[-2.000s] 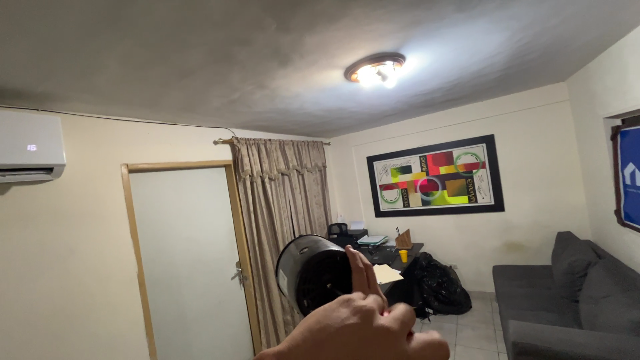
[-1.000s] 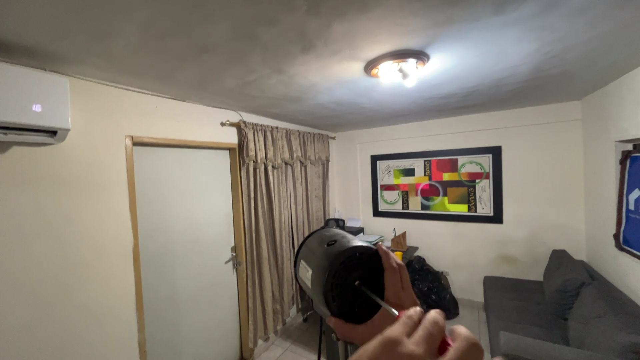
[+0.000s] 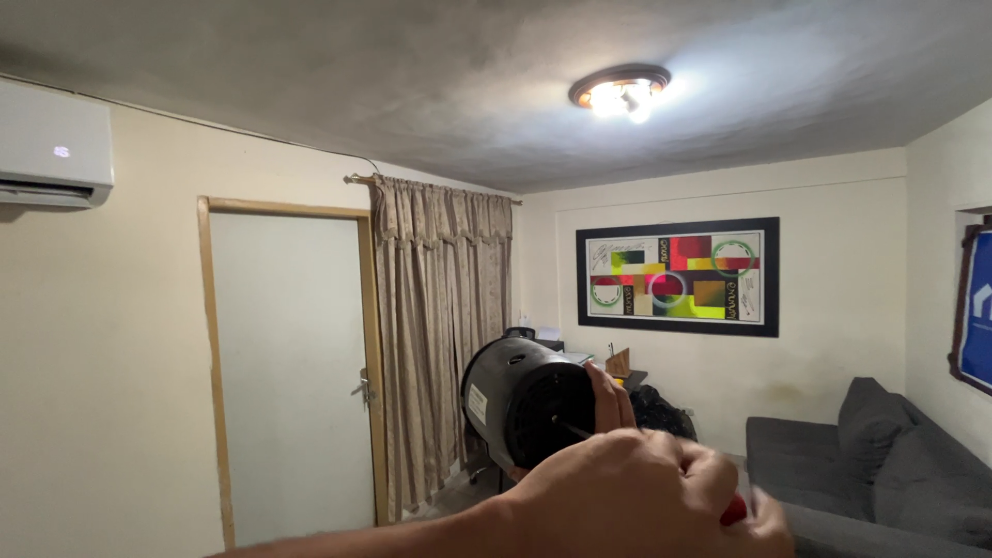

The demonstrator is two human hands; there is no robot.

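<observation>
A dark grey cylindrical appliance body (image 3: 496, 395) is held up near the middle of the view, its black slotted end turned toward me and to the right. My right hand (image 3: 612, 399) grips it, with fingers up along its right side; the rest of that hand is mostly hidden. Across the foreground, from the lower left, comes my left hand (image 3: 659, 480), closed on a screwdriver. Its red handle (image 3: 733, 509) shows between my fingers. The thin shaft (image 3: 572, 428) points at the centre of the slotted end; whether the tip touches a screw cannot be seen.
A door (image 3: 291, 372) and a patterned curtain (image 3: 442, 333) are to the left. Behind the appliance stand a desk (image 3: 635, 379) with papers and a wooden holder, and a black plastic bag (image 3: 663, 415). A grey sofa (image 3: 798, 465) is at the right.
The screwdriver shaft, plainly seen one second ago, is now largely behind my left hand. More of my left forearm shows across the bottom. My right hand stays on the appliance.
</observation>
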